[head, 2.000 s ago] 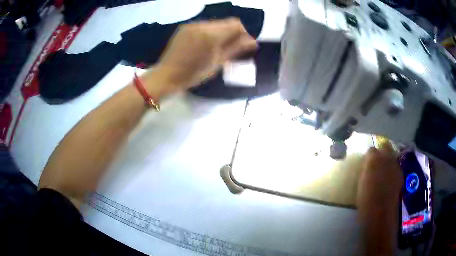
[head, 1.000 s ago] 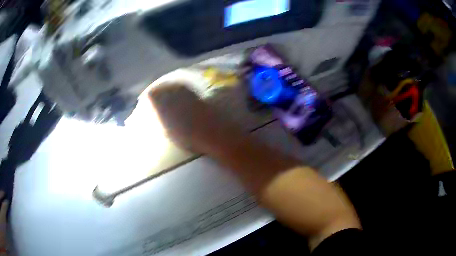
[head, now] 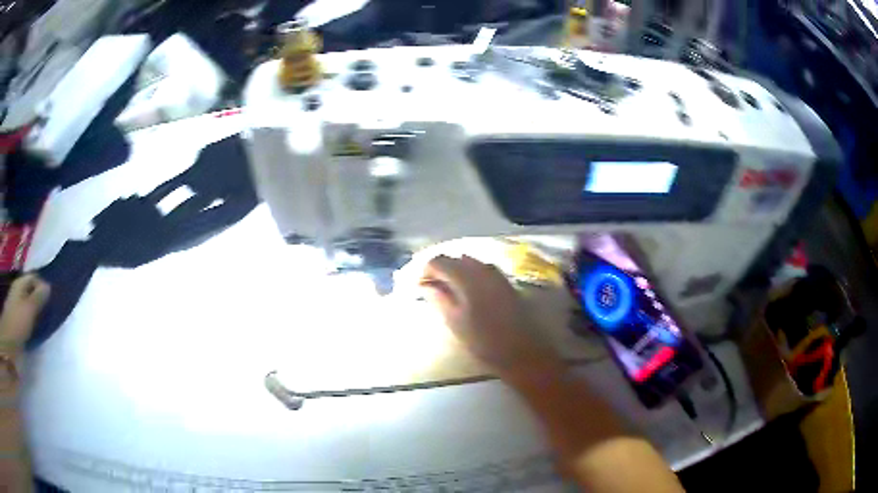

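Observation:
My right hand point(head: 472, 303) is just right of the needle area, fingers curled with the fingertips near the bright bed plate point(head: 414, 361); glare and blur hide whether it holds anything. My left hand point(head: 24, 303) is at the far left edge, partly cut off, beside the chain of black fabric pieces point(head: 144, 226). Its fingers look curled, and its grip is unclear. A small white label point(head: 175, 199) lies on the black pieces. The sewing machine head point(head: 433, 183) stands over the plate, with its presser foot area point(head: 371, 260) in strong light.
A lit smartphone point(head: 635, 323) with a cable lies to the right, beside small yellow packets point(head: 531, 262). A box with orange and black items point(head: 813, 351) stands at the far right. White blocks point(head: 87, 96) are at the back left. A ruler scale point(head: 289, 481) runs along the front edge.
The view swung right, then partly back. My left hand has moved from the fabric near the needle to the far left. My right hand has moved from beside the phone to near the needle.

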